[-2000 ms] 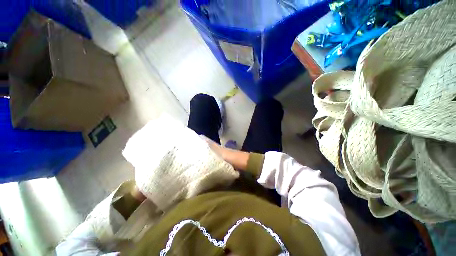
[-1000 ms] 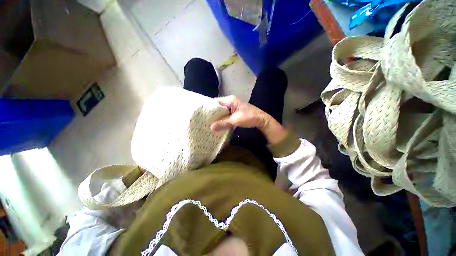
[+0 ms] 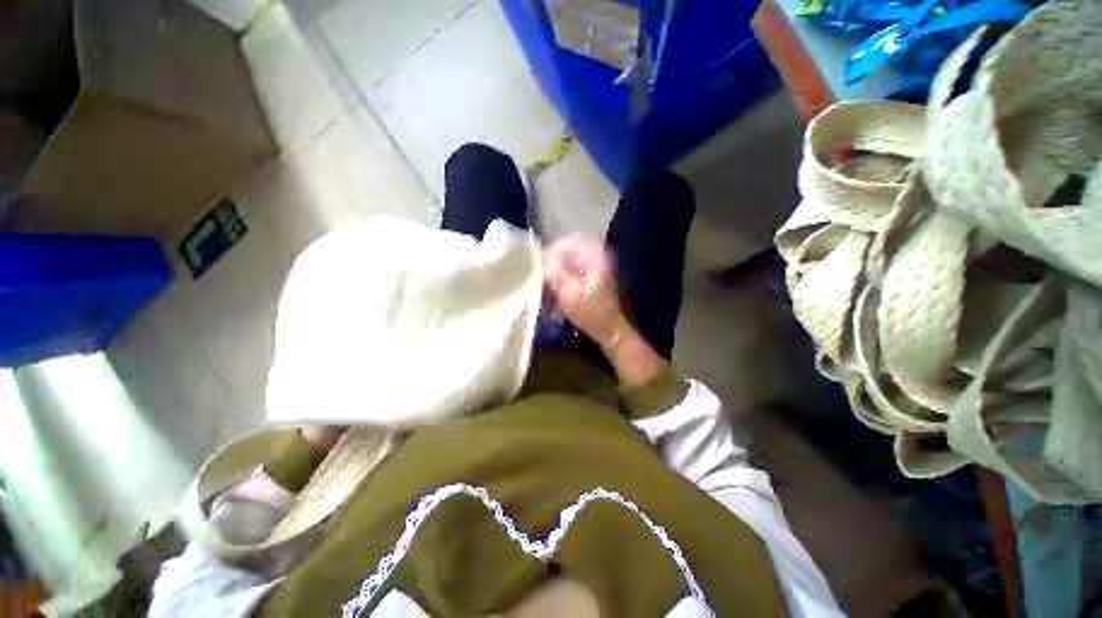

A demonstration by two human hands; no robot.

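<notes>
A cream woven straw bag [image 3: 405,326] lies over my lap, its body spread out and its edge on the right. Its flat strap [image 3: 224,465] loops around my left sleeve. My left hand [image 3: 318,432] is almost wholly hidden at the bag's lower left edge; only a sliver of skin shows, so its grip cannot be seen. My right hand [image 3: 580,284] is at the bag's right edge, blurred, with its fingers curled; whether it holds the edge cannot be told.
A heap of cream straps [image 3: 894,278] lies on the table [image 3: 798,60] at right, with blue ribbons [image 3: 900,42] behind. A blue bin [image 3: 641,97] stands ahead. A cardboard box [image 3: 169,133] and another blue bin [image 3: 79,296] are at left.
The bag is turned and spread wider to the left, showing a smoother face. My right hand, which pinched its edge a second ago, is now curled and blurred beside that edge.
</notes>
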